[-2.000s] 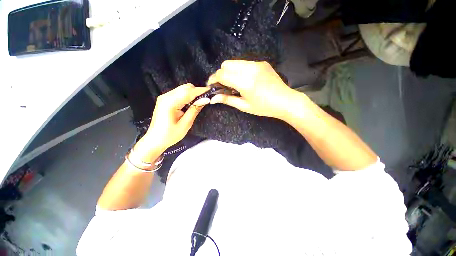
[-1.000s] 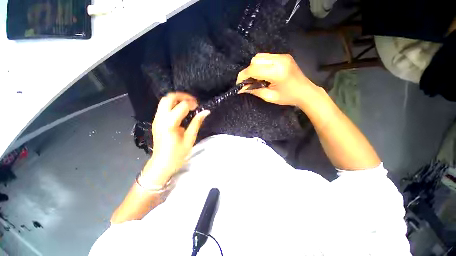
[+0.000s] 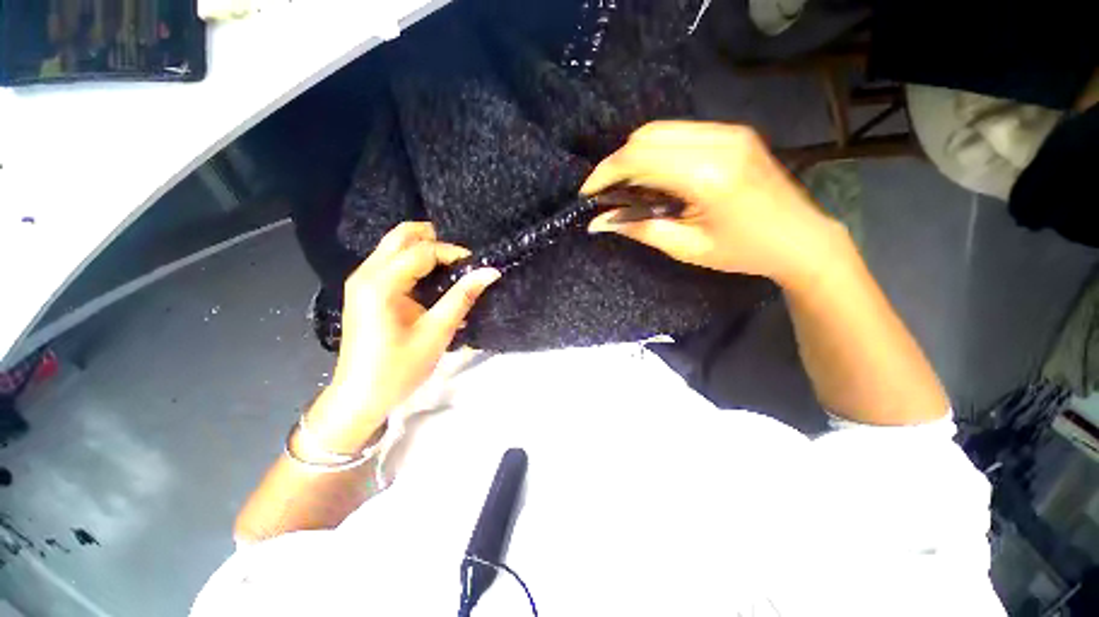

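Note:
The black nubby garment (image 3: 482, 145) lies over the lap, against the table edge. A narrow glinting black trim (image 3: 530, 241) runs along a fold of it between my hands. My left hand (image 3: 392, 301) pinches the trim's left end between thumb and fingers. My right hand (image 3: 711, 199) pinches the trim's right end with thumb and forefinger. A dark pointed tool, which looks like thread snips (image 3: 645, 212), lies in the right palm, partly hidden by the fingers. No needle or thread can be made out.
The white table (image 3: 109, 157) curves along the upper left, with a black smartphone (image 3: 103, 42) on it. A black microphone-like object (image 3: 494, 512) with a thin cable is on the chest. Wooden stool legs (image 3: 844, 103) and pale cloth (image 3: 964, 133) are at the upper right.
My hands were close together and have moved apart, with the trim now stretched between them. My right hand has moved right. The smartphone has shifted toward the upper left of the view.

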